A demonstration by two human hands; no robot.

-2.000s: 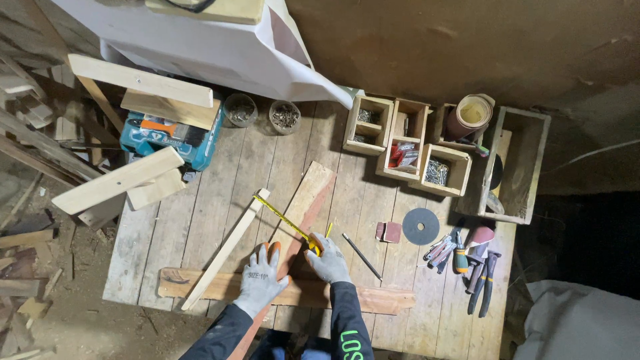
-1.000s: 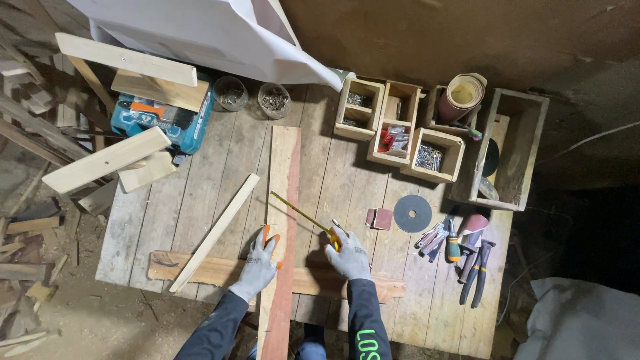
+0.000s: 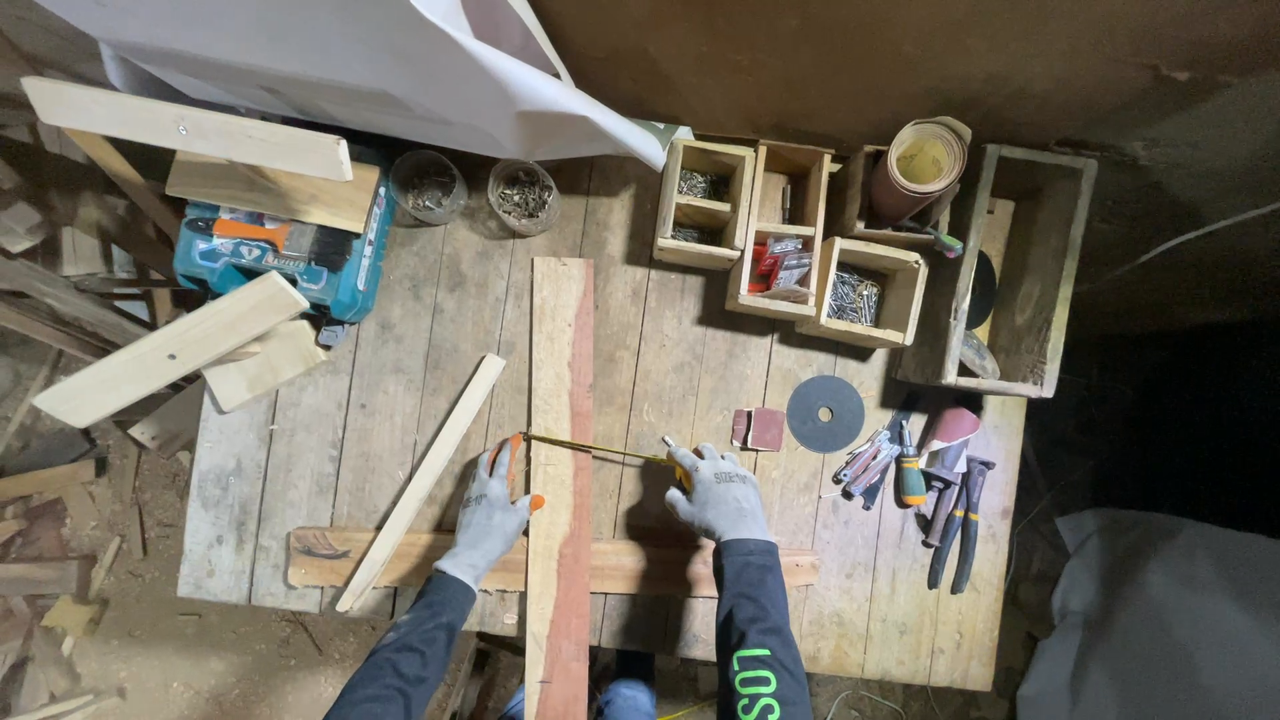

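Observation:
A two-toned wooden board [image 3: 560, 400] lies lengthwise over a crosswise board [image 3: 640, 568] on the plank table. My left hand [image 3: 492, 515], in a grey glove with orange fingertips, is at the long board's left edge, fingertips by the end of the tape blade. The yellow blade [image 3: 600, 449] stretches across the board to the tape measure [image 3: 683, 474] in my gloved right hand [image 3: 718, 492]. A pencil-like tip sticks up by that hand; the rest of it is hidden. A narrow wooden strip [image 3: 425, 480] lies slanted left of my left hand.
Wooden boxes [image 3: 790, 305] of screws and bits line the back right, beside a larger box [image 3: 1070, 270]. A cutting disc [image 3: 825, 414], sandpaper pieces [image 3: 758, 429], a screwdriver [image 3: 910, 475] and pliers [image 3: 962, 530] lie right. A teal case [image 3: 350, 270] with boards and a brush stands left.
The long board, slanted two seconds ago, now lies straight. My left hand has moved from lower on the board to the blade's end, and the blade, slanted before, now runs nearly straight across.

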